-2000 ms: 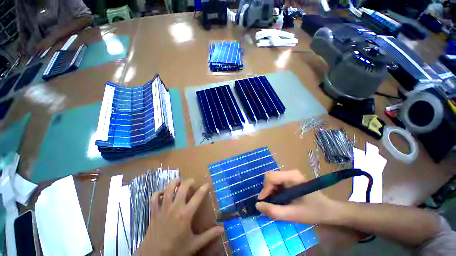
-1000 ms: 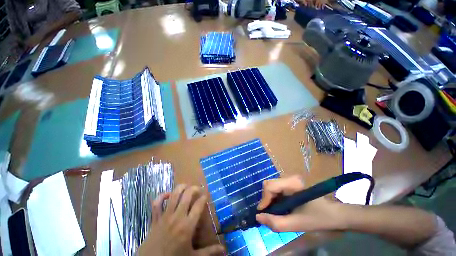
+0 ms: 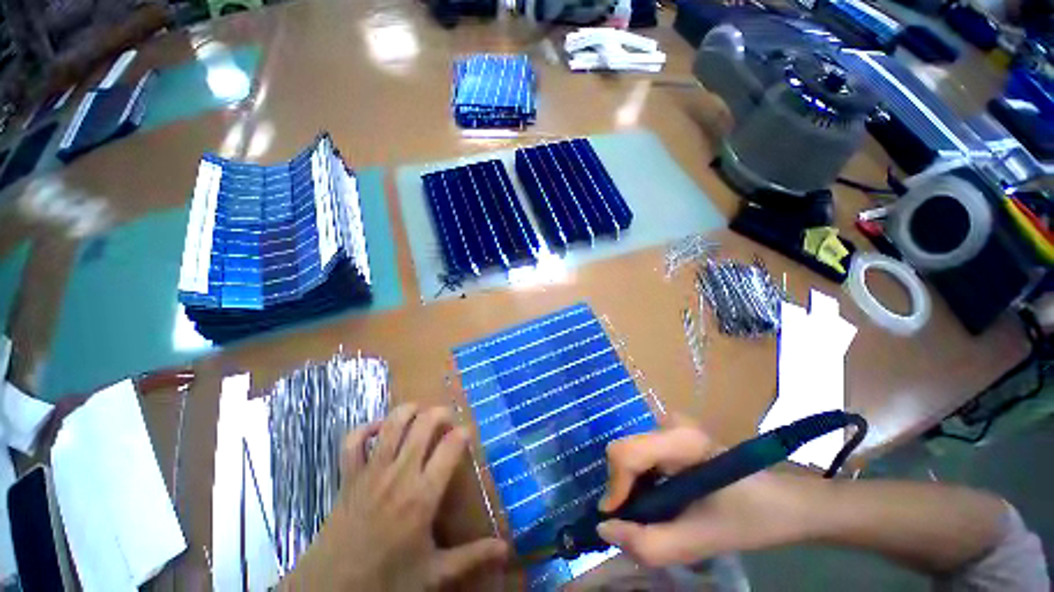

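A blue cell panel (image 3: 549, 405) with thin pale lines lies flat in front of me, its near end cut off by the picture's edge. My right hand (image 3: 693, 497) grips a black soldering iron (image 3: 740, 463) like a pen, its front end low over the panel's near part; the tip itself is hard to make out. My left hand (image 3: 405, 509) lies palm down left of the panel, fingers spread, thumb towards the panel's near left edge. It partly covers a bundle of silver ribbon (image 3: 318, 428). Whether it holds anything is hidden.
Dark cell stacks (image 3: 480, 217) sit on a pale mat; a curved panel stack (image 3: 272, 243) is on a green mat. Short ribbon pieces (image 3: 740, 296), white strips (image 3: 815, 370), a tape roll (image 3: 889, 293), the iron stand (image 3: 798, 241) and a grey machine (image 3: 798, 127) are at right.
The view has shifted, so the table's things appear higher and further left. The iron and my right hand have moved down the panel towards its near end.
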